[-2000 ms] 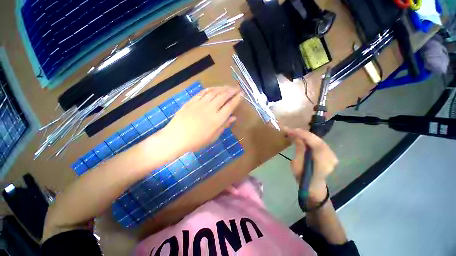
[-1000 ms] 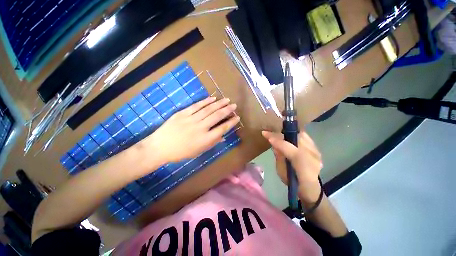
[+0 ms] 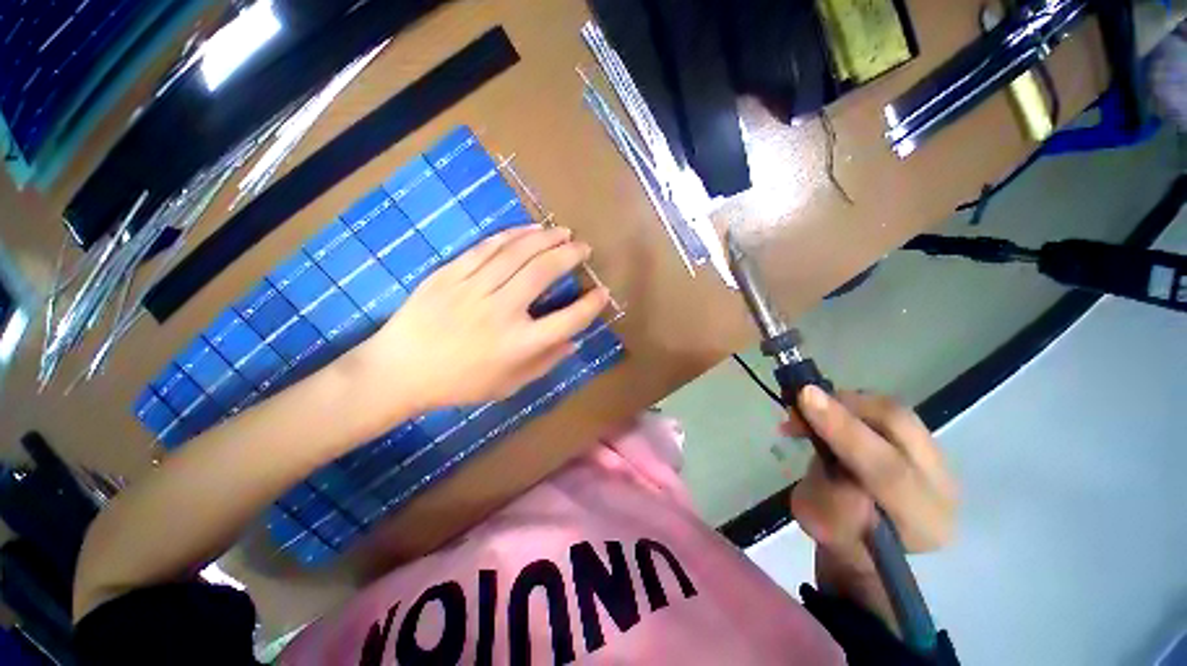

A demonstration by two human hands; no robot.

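Observation:
The blue solar cell array (image 3: pixel 319 286) lies flat on the brown table in front of me. My left hand (image 3: pixel 488 312) lies on its right part, palm down with fingers bent, partly hiding the cells. A thin bus ribbon (image 3: pixel 523 193) runs along the array's right end, beside my fingertips. My right hand (image 3: pixel 872 468) is shut around the soldering iron (image 3: pixel 781 341), its metal tip pointing up and left near the lower end of a small bundle of silvery ribbons (image 3: pixel 651 163), right of the array.
A long black strip (image 3: pixel 332 169) lies beyond the array, with loose ribbons (image 3: pixel 195 228) at its left. Short black strips (image 3: pixel 703 104) and a yellow sponge (image 3: pixel 866 37) lie at the far right. A dark blue array pile (image 3: pixel 78 65) is far left. The table's near edge runs below my right hand's tool.
Across the frames, the iron swings from near the black strips to a left-leaning tilt by the loose ribbons. A ribbon now shows along the array's right end. My left hand stays on the array.

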